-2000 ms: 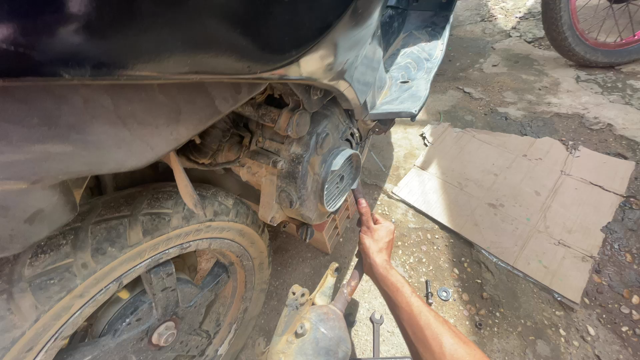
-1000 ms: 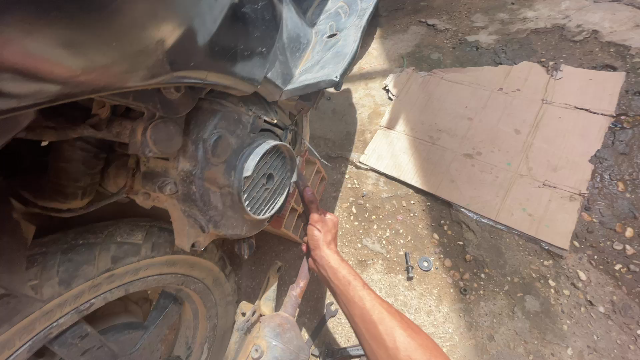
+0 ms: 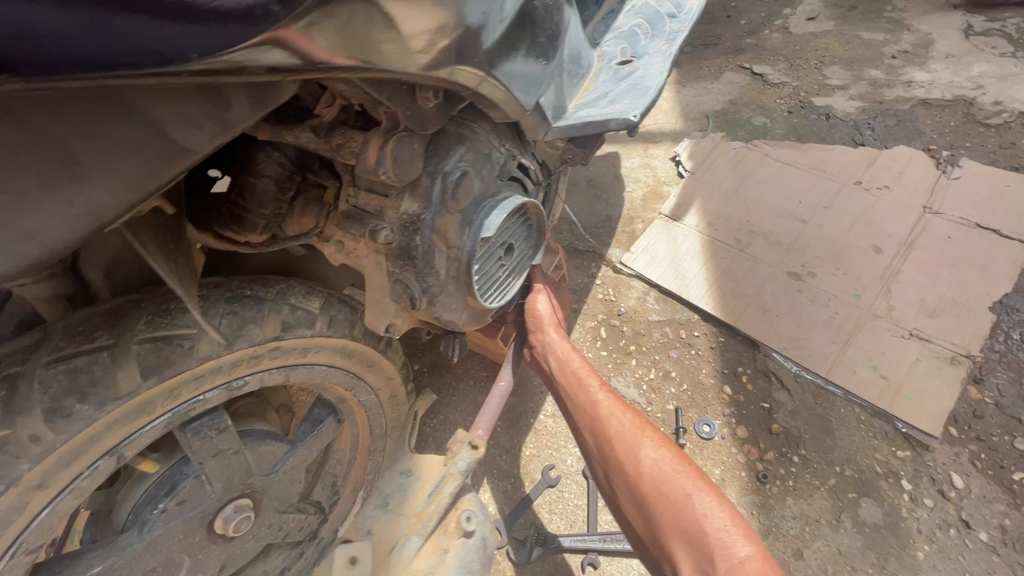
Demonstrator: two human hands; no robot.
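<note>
My right hand (image 3: 549,310) reaches in just below and beside the round slatted fan cover (image 3: 509,252) on a scooter's engine. Its fingertips are hidden behind the cover's lower right edge, so what they hold or touch cannot be made out. The dusty engine casing (image 3: 448,208) surrounds the cover. Below the hand, the exhaust pipe (image 3: 498,396) runs down to a dirty muffler (image 3: 432,504). An orange plastic crate (image 3: 490,346) sits under the engine, partly hidden. My left hand is out of view.
The rear wheel (image 3: 232,480) fills the lower left, under black body panels (image 3: 632,72). An adjustable wrench (image 3: 576,542) and open-ended wrenches (image 3: 530,502) lie beneath my forearm. A bolt (image 3: 680,426) and a washer (image 3: 706,428) rest on the ground near a flattened cardboard sheet (image 3: 832,264).
My right hand has moved from the cover's right side to in under its lower right edge, and its fingers have gone out of sight. The view has shifted.
</note>
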